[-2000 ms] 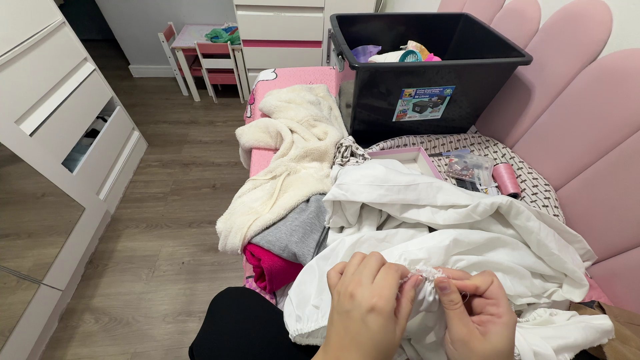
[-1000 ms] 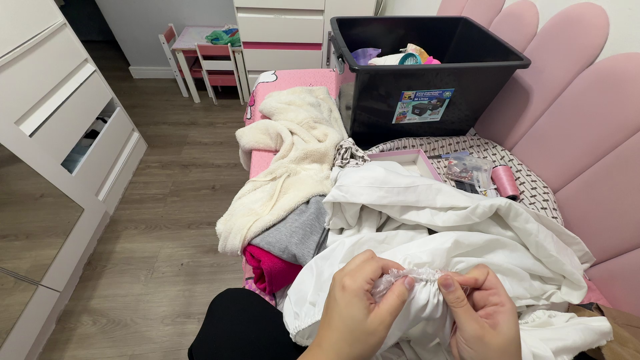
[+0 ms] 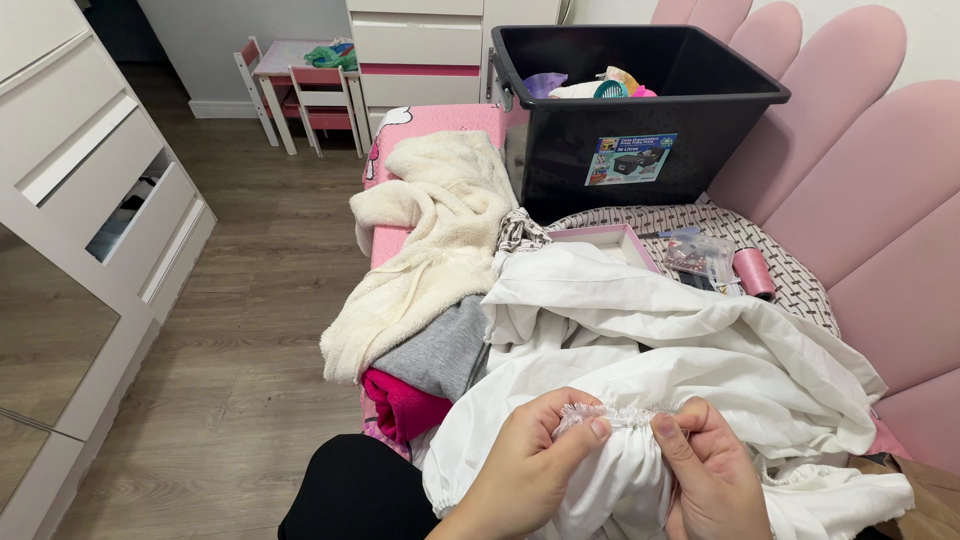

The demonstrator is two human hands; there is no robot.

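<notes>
A large white gathered cloth (image 3: 675,315) lies heaped across the lower right of the head view. My left hand (image 3: 532,457) pinches its frayed, gathered edge between thumb and fingers. Just to the right, my right hand (image 3: 705,465) pinches the same ruffled edge, with a fine thread visible near its fingers. Between both thumbs runs a short bunched stretch of the edge. Whether a needle is held cannot be told. Beyond the cloth lie a spool of pink thread (image 3: 754,273), clear plastic bags of small items (image 3: 701,259) and a shallow pink-edged box (image 3: 637,246).
A black plastic storage bin (image 3: 555,150) holding assorted items stands behind the cloth, against a pink padded headboard (image 3: 847,180). A cream fleece garment (image 3: 431,217), grey fabric (image 3: 442,349) and a magenta cloth (image 3: 401,405) lie at left. White drawers (image 3: 142,217) stand across the wooden floor.
My left hand's grip on the gathered edge has shifted, and more of the frayed edge shows over its fingers than two seconds ago. My right hand stays pinched on the edge.
</notes>
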